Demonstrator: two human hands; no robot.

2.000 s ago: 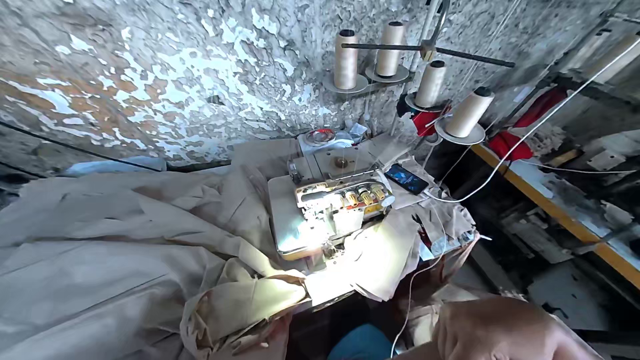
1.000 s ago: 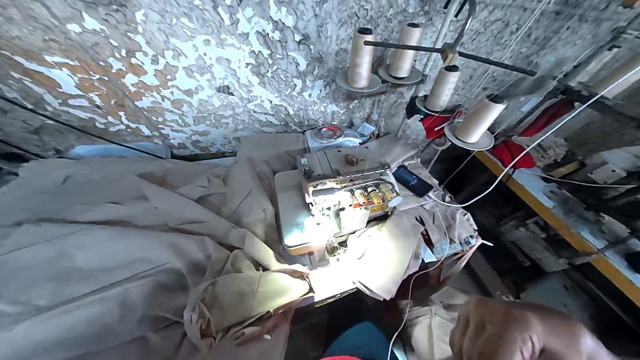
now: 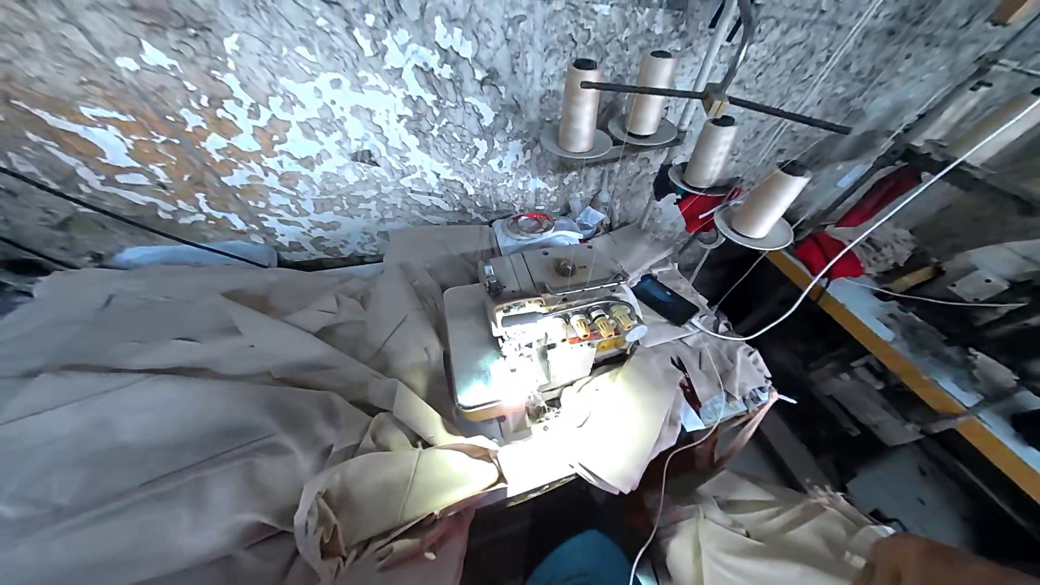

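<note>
An overlock sewing machine stands on the table, its lamp shining brightly on the needle area. Beige fabric lies at its right front, and a large heap of similar fabric spreads over the table on the left. At the bottom right edge, my right hand is only partly in view, beside a pile of beige cloth; its fingers are cut off by the frame, so whether it grips the cloth is unclear. My left hand is not in view. Red-handled snips rest right of the machine.
Several thread cones, one of them a beige cone, stand on a thread stand behind the machine. A smartphone with a white cable lies right of it. A second table with a yellow edge is at the right. A peeling wall rises behind.
My right hand has moved right and down toward the frame's corner, and more of the beige cloth pile beside it shows. The machine and the fabric on the table look unchanged.
</note>
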